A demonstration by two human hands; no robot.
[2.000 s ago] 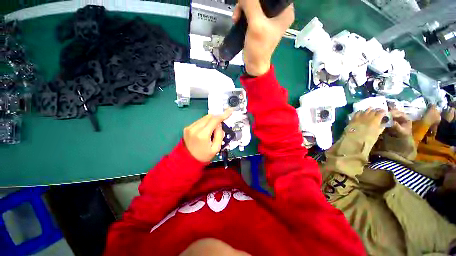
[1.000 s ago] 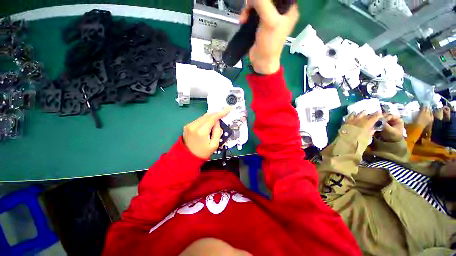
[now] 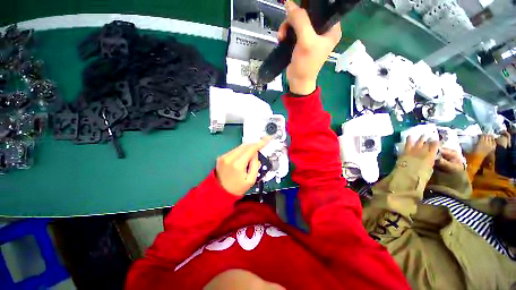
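Observation:
My right hand (image 3: 308, 48) grips the thick black electric screwdriver (image 3: 277, 61), tilted with its tip down at the front of the silver-grey screw feeder (image 3: 244, 46). My left hand (image 3: 239, 167) is at the white camera housing (image 3: 272, 128), one finger beside its round dark lens. A black plate (image 3: 263, 165) shows by the left fingers, over the lower part of the housing. A longer white block (image 3: 237, 106) lies against the housing's upper left. Whether the left fingers press or grip is partly hidden.
A dark heap of black plates (image 3: 153, 85) lies left, with a black pen-like tool (image 3: 115, 141) at its near edge. Glinting small pieces (image 3: 22, 107) lie far left. Part-assembled cameras (image 3: 390, 85) and another white camera (image 3: 362, 144) are right. Other workers' hands (image 3: 421, 148) hold a camera.
The whole view has shifted, so the bench things sit a little lower and further right. The screwdriver stays at the feeder front; my left hand stays at the housing.

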